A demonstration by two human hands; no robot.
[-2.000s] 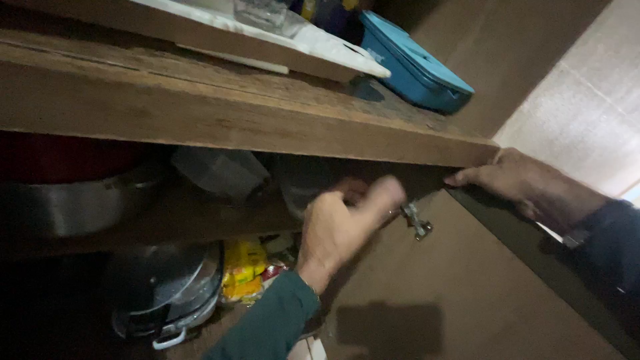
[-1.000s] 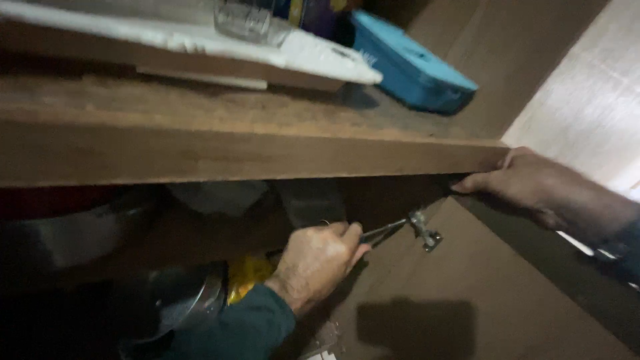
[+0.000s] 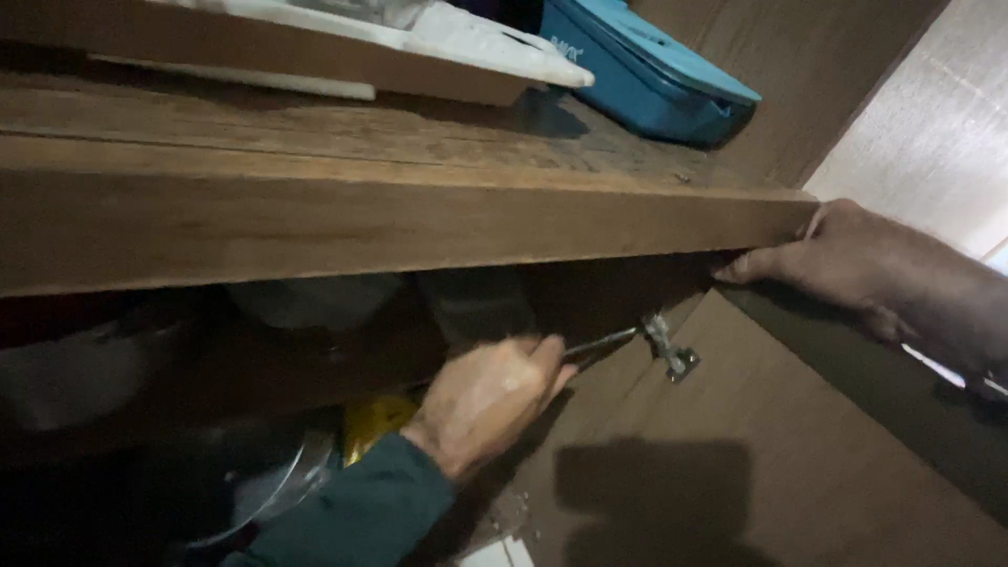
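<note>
My left hand (image 3: 492, 398), in a dark green sleeve, is closed around a tool, likely a screwdriver, whose thin metal shaft (image 3: 602, 341) reaches up to a metal cabinet hinge (image 3: 669, 349). The hand hides the handle. The hinge sits on the inner face of a wooden cabinet door (image 3: 795, 441), near its upper corner. At the right, my right hand (image 3: 839, 260) grips the corner where the shelf's end meets the door, thumb on the near side under the shelf edge. Its other fingers are mostly hidden.
Above runs the thick wooden shelf edge (image 3: 394, 224), with a white tray (image 3: 504, 47) and a blue lidded plastic container (image 3: 654, 75) on the shelf. Dim cookware (image 3: 276, 480) and a yellow package (image 3: 374, 421) lie in the cabinet at the lower left. A pale tiled wall (image 3: 937, 118) is at the right.
Two seconds ago my left hand was blurred near the hinge; since one second ago the shaft has stood at the hinge. My right hand has stayed at the corner.
</note>
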